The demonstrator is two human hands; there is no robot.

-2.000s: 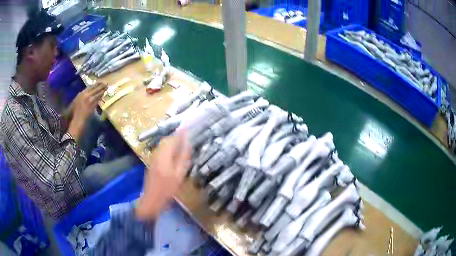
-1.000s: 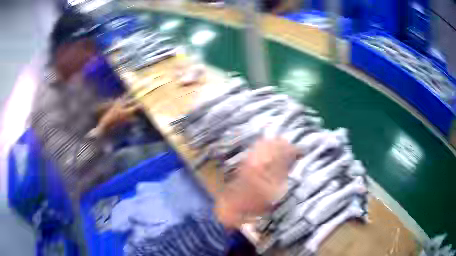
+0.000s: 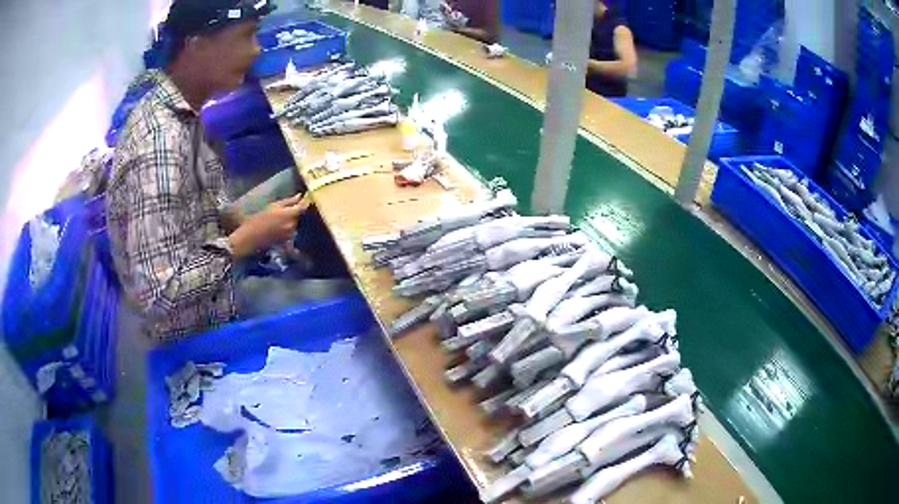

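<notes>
Neither of my hands is in view. A large pile of moulded legs (image 3: 591, 345) lies nearest in front of me on the tan bench (image 3: 434, 364). They are white-grey with squarish grey shafts pointing left towards the bench edge and foot ends pointing right towards the belt. Thin black straps show at several foot ends. The legs overlap in layers, and some lie across others. The lower end of the pile is near the bottom edge of the picture.
A blue crate (image 3: 163, 418) with pale sheets stands left of the bench. A seated person (image 3: 177, 217) works beyond it, near yellow strips (image 3: 345, 177) and a smaller leg pile (image 3: 340, 96). The green conveyor (image 3: 680, 295) runs behind grey posts (image 3: 564, 108); a leg-filled crate (image 3: 798, 256) is right.
My hand and striped sleeve, earlier over the leg pile, have left the picture. The view has shifted, so the scene sits further right, and the crate of pale sheets shows more fully.
</notes>
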